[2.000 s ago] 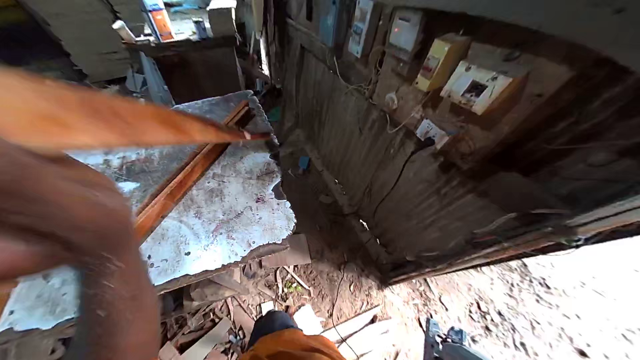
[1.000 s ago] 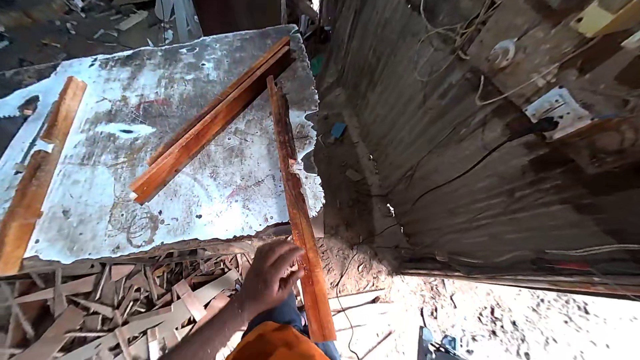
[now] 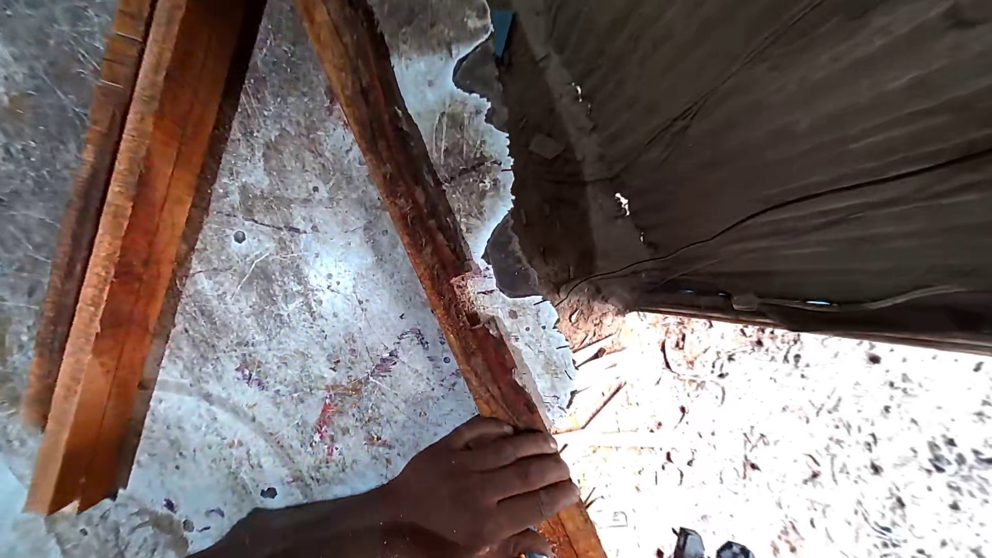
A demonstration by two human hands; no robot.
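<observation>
My left hand [image 3: 496,484] reaches in from the lower left, palm down, its fingers wrapped over the near end of a long reddish-brown wooden strip [image 3: 411,209]. One long side of that strip is rough and dark, with a broken notch about midway. The strip slants across a worn, whitish tabletop [image 3: 310,310] near its ragged right edge. To the left, two more wooden strips [image 3: 139,248] lie side by side on the tabletop, their far ends cut off by the frame. My right hand is out of view.
A dark corrugated wall [image 3: 759,170] stands to the right, with a thin black cable [image 3: 721,232] hanging along it. Below the wall lies brightly lit ground [image 3: 775,434] strewn with debris. Two small dark objects [image 3: 709,544] show at the bottom edge, too little to identify.
My left hand, above the strip's near part with curled fingers a second ago, now grips its near end. The view has moved closer to the tabletop.
</observation>
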